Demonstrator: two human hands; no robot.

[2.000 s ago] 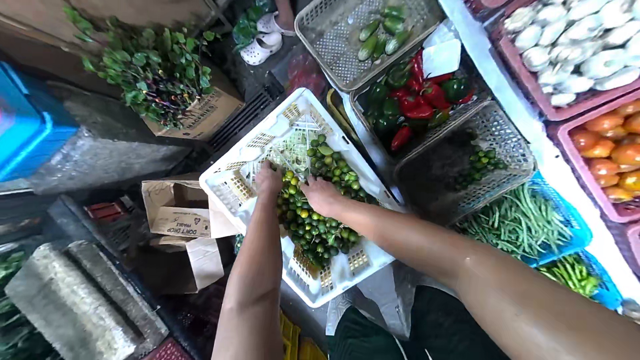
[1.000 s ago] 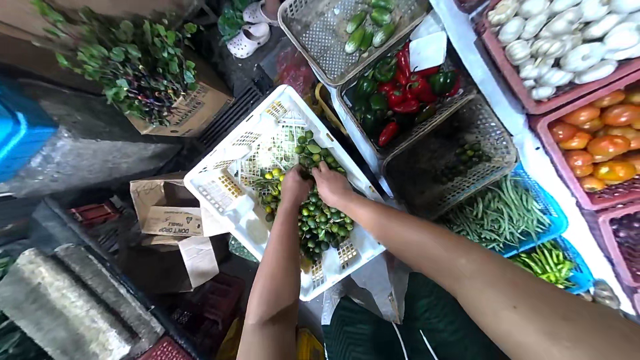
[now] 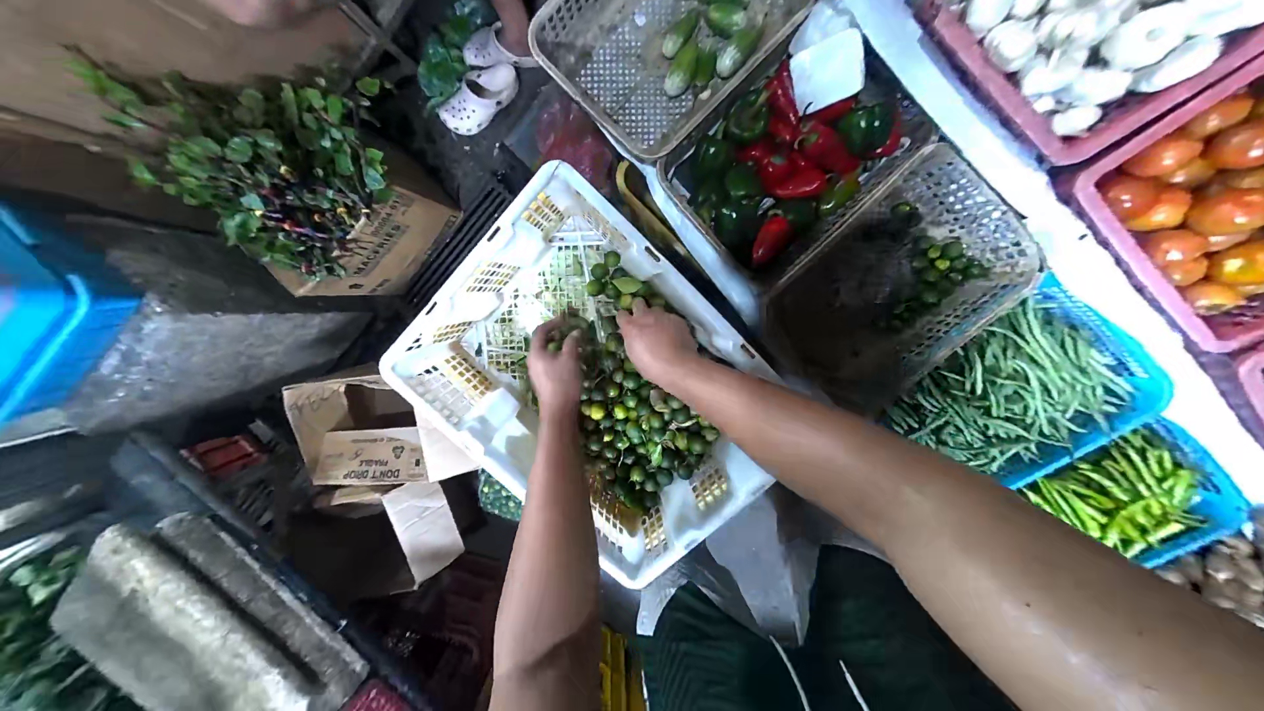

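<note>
Both my hands are inside a white plastic crate (image 3: 474, 286) that holds a heap of small green citrus fruits (image 3: 637, 420), some of them yellowish. My left hand (image 3: 555, 365) is at the heap's left edge, fingers curled around at least one small green fruit. On the upper right part of the heap lies my right hand (image 3: 654, 341), its fingertips down among the fruits, so whether it grips any is hidden. More of the fruits lie above my right hand, near the crate's upper right wall.
Right of the crate are baskets of cucumbers (image 3: 681, 59), red and green peppers (image 3: 800, 158), small green fruits (image 3: 938, 267), green beans (image 3: 1027, 385) and green chillies (image 3: 1126, 494). Tomatoes (image 3: 1224, 207) stand farther right. Opened cardboard boxes (image 3: 370, 454) and a box of leafy greens (image 3: 286, 168) are at left.
My hands were close together over the fruits a second ago; now they are farther apart, the left one nearer the heap's left edge.
</note>
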